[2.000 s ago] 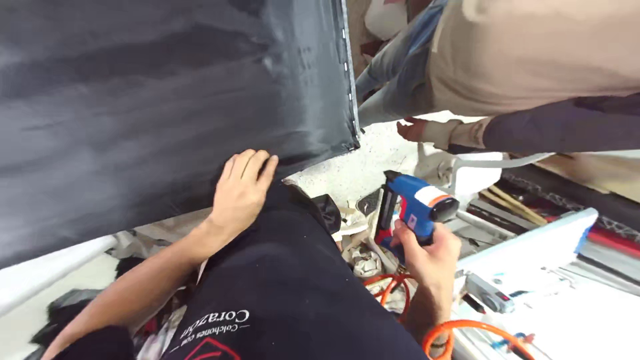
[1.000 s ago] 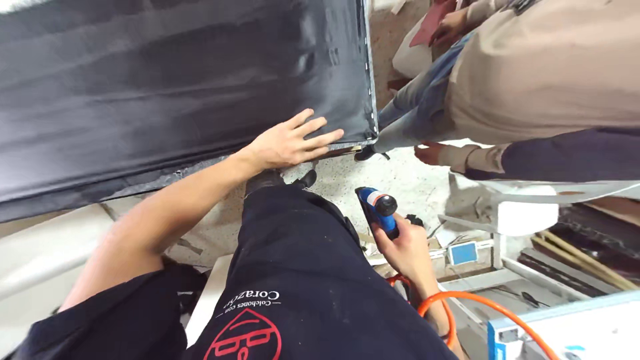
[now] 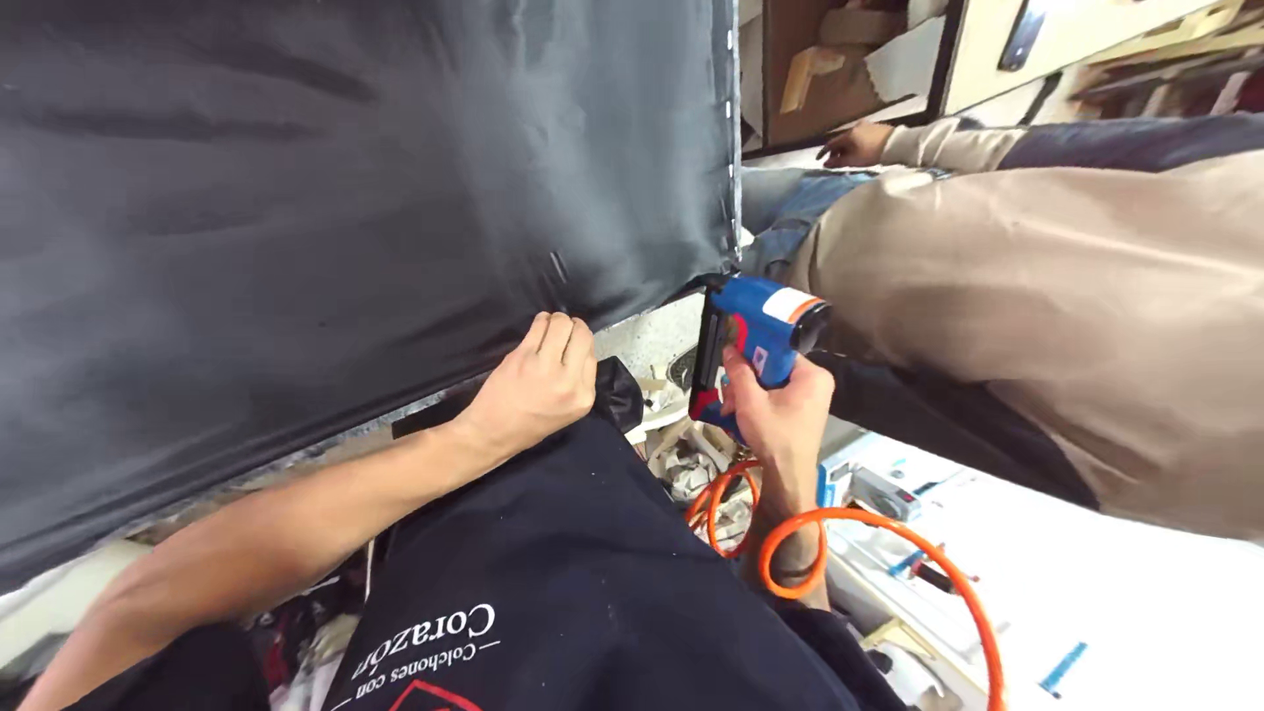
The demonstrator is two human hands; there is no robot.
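Black fabric point(image 3: 346, 197) is stretched over a large flat frame, with a line of staples along its right edge. My left hand point(image 3: 548, 375) pinches the fabric at the near edge, its fingers curled; a dark flap hangs beside the fingertips. In my right hand point(image 3: 780, 395) is a blue pneumatic staple gun point(image 3: 765, 311), its nose at the near right corner of the frame. An orange air hose point(image 3: 889, 523) loops around my right wrist.
A co-worker in a beige garment point(image 3: 1037, 326) stands close at the right, one hand point(image 3: 857, 145) near an open box of scraps point(image 3: 820, 89). A white surface point(image 3: 1066, 592) at lower right holds small tools. Scraps point(image 3: 691, 459) lie below the staple gun.
My right hand has brought the staple gun up to the frame's corner. My left hand, spread flat on the fabric a second ago, now has curled fingers at the edge. The co-worker has shifted.
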